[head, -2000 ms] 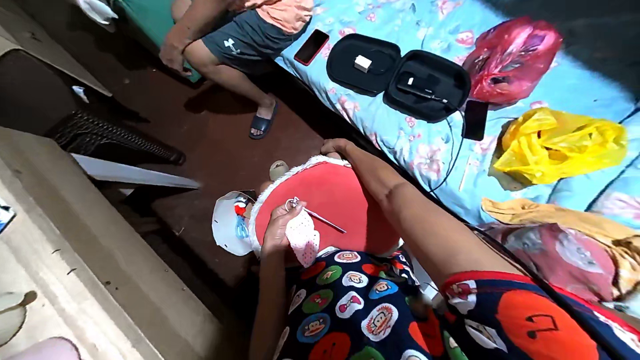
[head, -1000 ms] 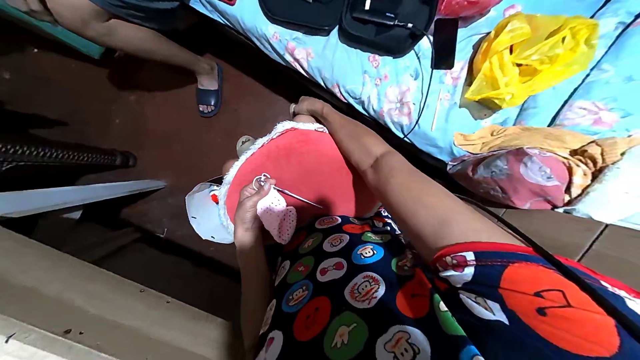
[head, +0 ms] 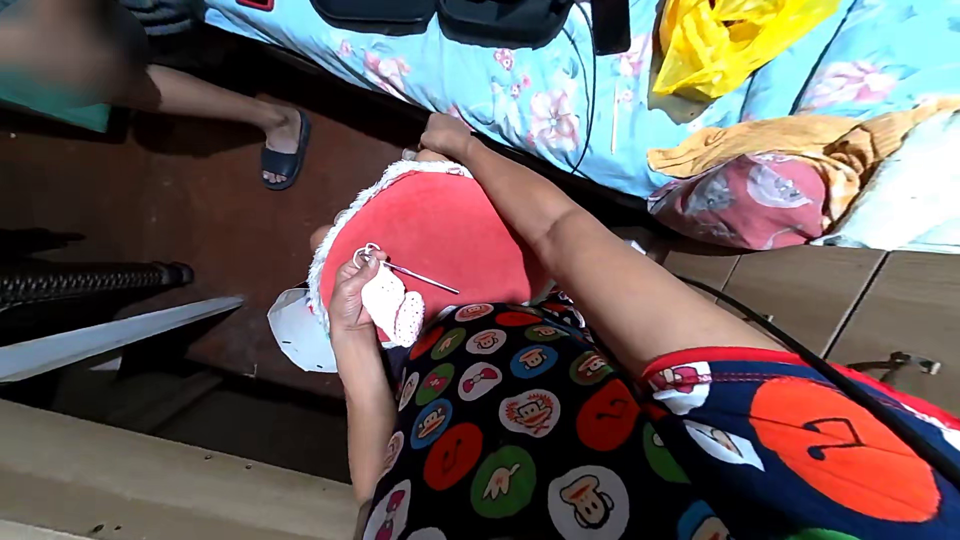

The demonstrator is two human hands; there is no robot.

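My left hand (head: 354, 292) grips a small piece of white crochet work (head: 391, 304) with pinkish dots. A thin metal crochet hook (head: 424, 278) sticks out from it to the right, and a loop of white yarn stands at my fingertips. Beneath the piece lies a round red cushion (head: 442, 225) with a fluffy white edge, on my lap. My right hand (head: 444, 136) is beyond the cushion's far edge, beside the bed; its fingers are mostly hidden, so whether it holds anything is unclear.
A bed with a blue floral sheet (head: 555, 120) bears black cases (head: 502, 22), a yellow plastic bag (head: 720, 45) and a cable. Another person's foot in a dark slide sandal (head: 285, 154) rests on the floor. A white container (head: 300, 330) stands left of the cushion. Wooden drawers (head: 795, 292) are at right.
The view has tilted and shifted strongly. My left hand keeps its hold on the crochet work, and the right hand stays at the cushion's far edge.
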